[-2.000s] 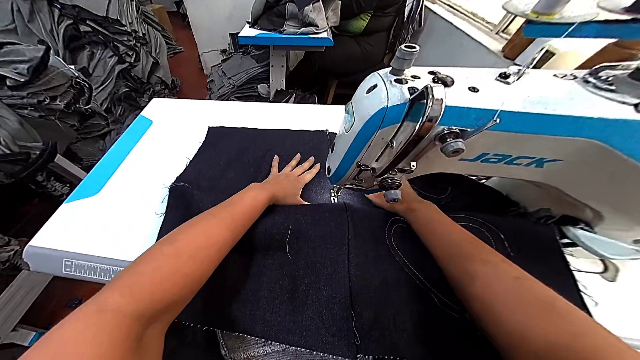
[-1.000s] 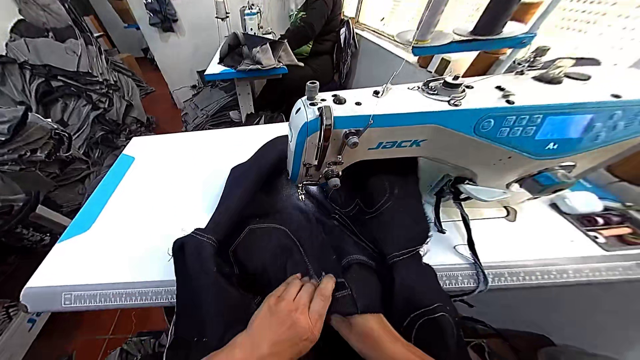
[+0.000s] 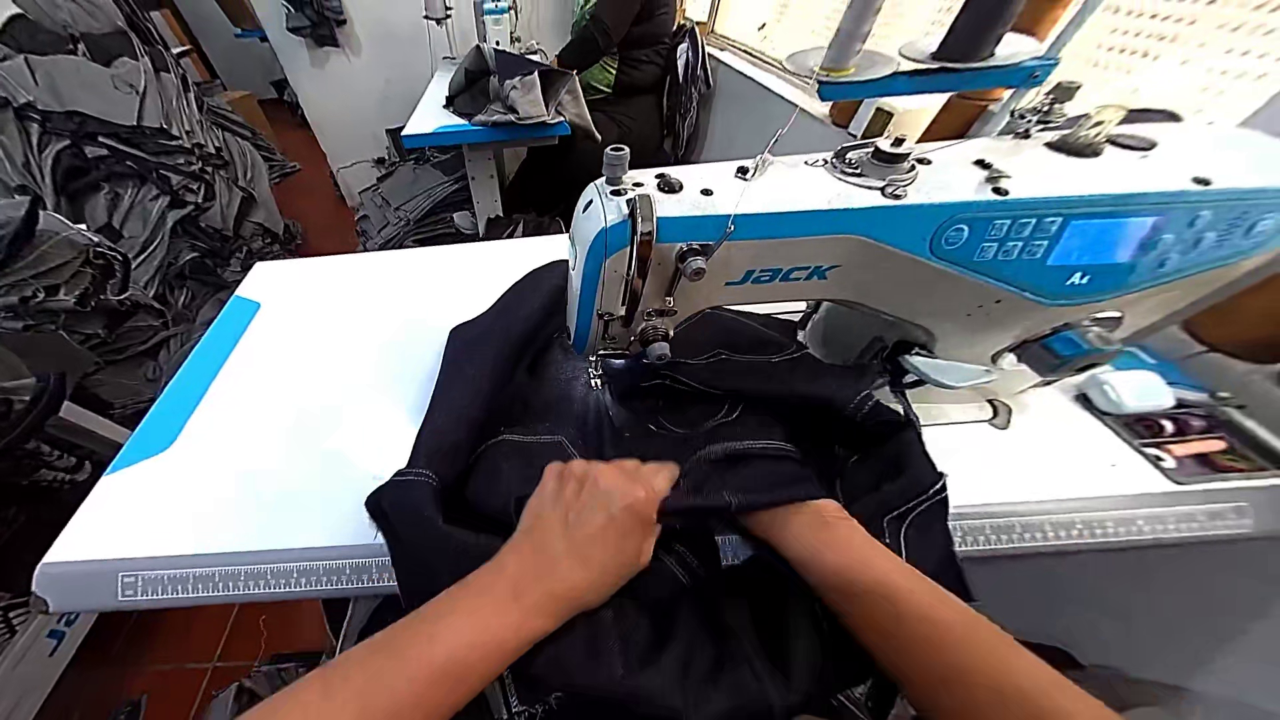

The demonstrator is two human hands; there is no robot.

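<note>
A dark denim garment [image 3: 620,430] with pale topstitching lies bunched on the white table of a Jack sewing machine [image 3: 800,240]. Part of it is under the presser foot [image 3: 597,373], where a light shines, and its lower folds hang over the front edge. My left hand [image 3: 600,510] is closed on a fold of the denim just in front of the foot. My right hand reaches in under a fold to the right of it; only the wrist and forearm [image 3: 800,530] show, and the fingers are hidden by the cloth.
A small tray [image 3: 1190,440] with bobbins and a white item sits at the right. Thread cones [image 3: 850,40] stand on a rack behind the machine. Heaps of grey denim [image 3: 140,170] lie at the left. Behind, a person [image 3: 630,70] sits at another blue-edged table [image 3: 485,133].
Two seconds ago both hands lay on flat-spread denim beside the needle; now the denim is bunched and both hands are nearer the front edge. The view has swung to the right.
</note>
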